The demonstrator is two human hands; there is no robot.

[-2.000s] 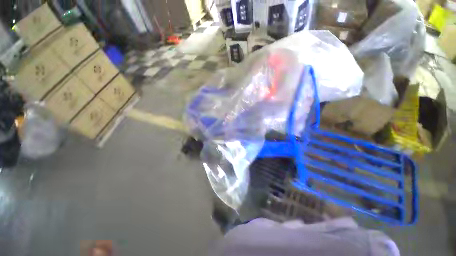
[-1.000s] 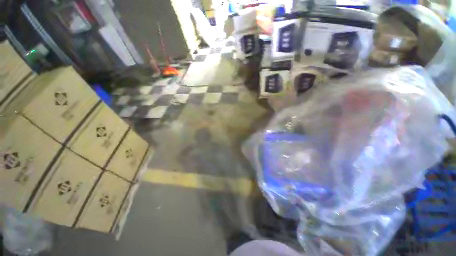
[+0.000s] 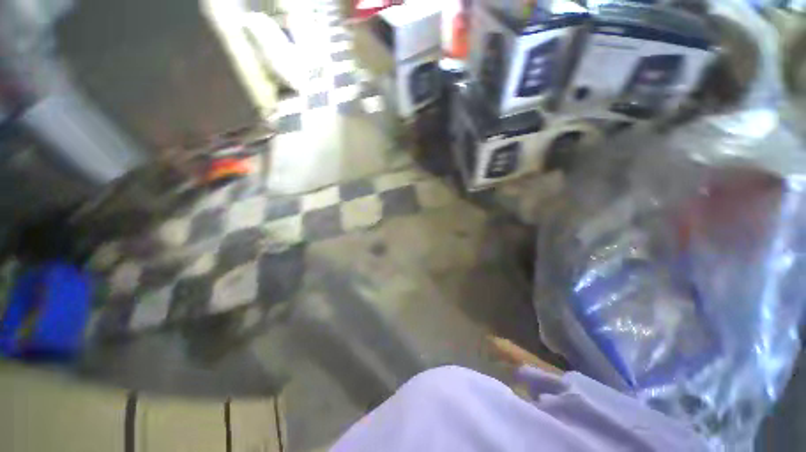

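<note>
Neither of my hands shows; only my pale lilac clothing is at the bottom edge. Nearest on the right, clear plastic sheeting (image 3: 654,265) covers blue and red things, which are blurred through it. Beyond it stand black-and-white printed boxes (image 3: 521,79), some stacked on others. At the lower left, the tops of brown cartons (image 3: 181,425) show, cut off by the bottom edge.
A blue container (image 3: 46,311) is at the left. A black-and-white checkered floor (image 3: 292,216) crosses the middle and leads to a bright doorway (image 3: 305,53) at the top. A blurred orange-red object (image 3: 228,168) lies near the dark wall.
The view has moved forward towards the doorway. The carton stack has dropped to the lower left edge, and the blue trolley has left view. The printed boxes and checkered floor look nearer.
</note>
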